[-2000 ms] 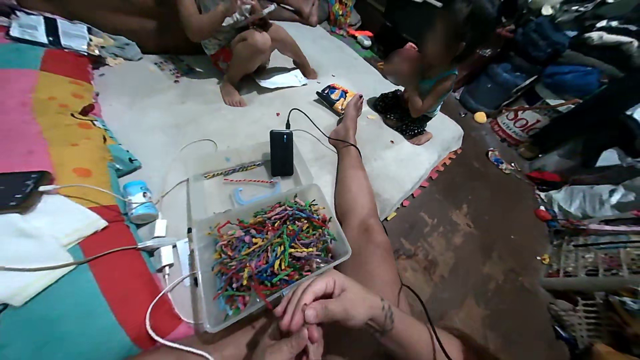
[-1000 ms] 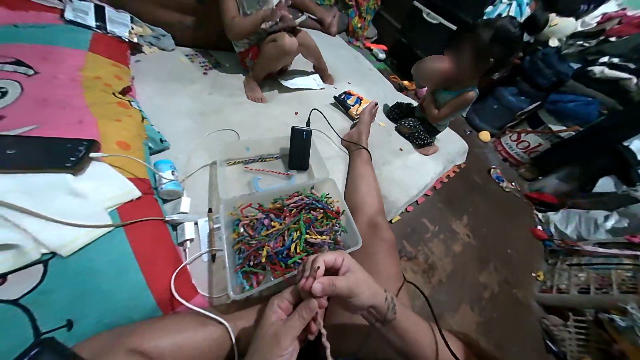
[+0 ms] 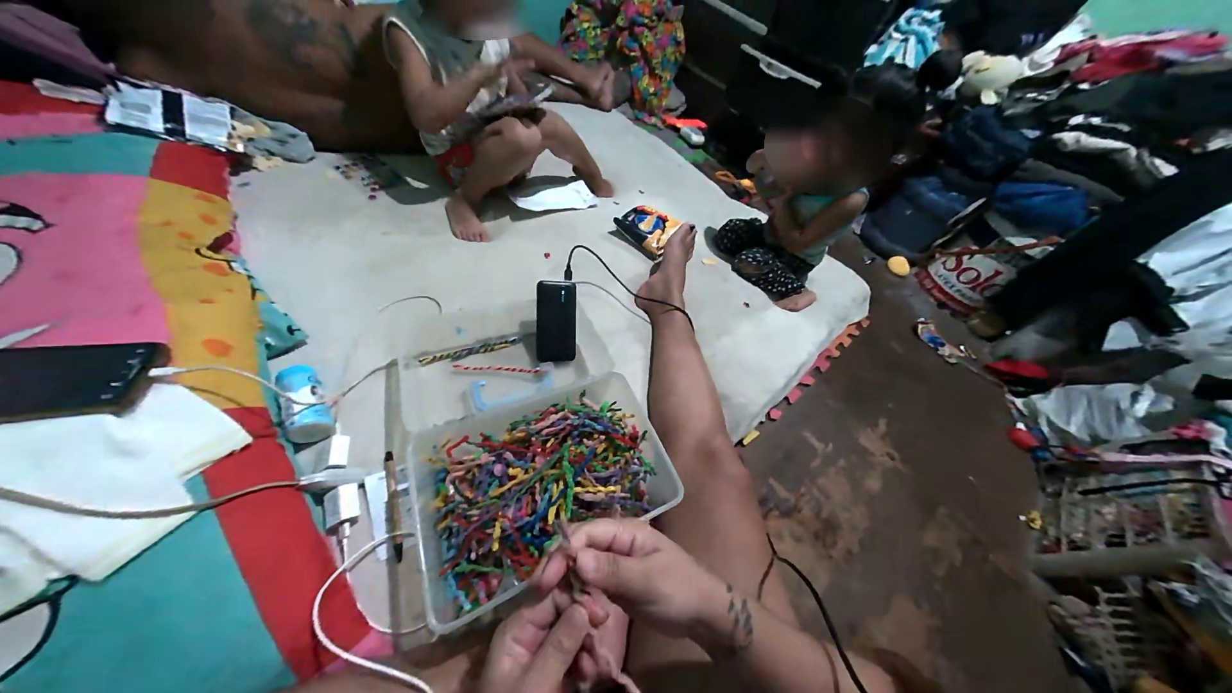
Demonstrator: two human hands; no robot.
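Observation:
My left hand [image 3: 551,640] and my right hand [image 3: 640,570] meet at the near edge of a clear plastic box [image 3: 669,476]. Both pinch a thin, pale pinkish twisted strand [image 3: 575,576] between thumb and fingers; its lower end hangs below my left hand. What it is made of cannot be told. The box holds a heap of short, multicoloured twisted pieces [image 3: 549,481]. Behind it lies a clear lid [image 3: 423,390] with a dark patterned strand [image 3: 472,350], a red-and-white strand [image 3: 496,370], a light blue plastic piece [image 3: 510,390] and a black power bank [image 3: 556,322] with a cable.
A phone [image 3: 77,380], a blue-and-white container [image 3: 305,404], white charger plugs [image 3: 342,505] and a pen [image 3: 392,500] are on my left. White and black cables run near my legs. Two people sit on the mat [image 3: 337,260] ahead, by a snack packet [image 3: 647,231]. Clothes pile up at right.
The hanging strand showed more clearly below my hands one second ago. My hands have stayed together near the box throughout. The person at right has an arm raised nearer the face now.

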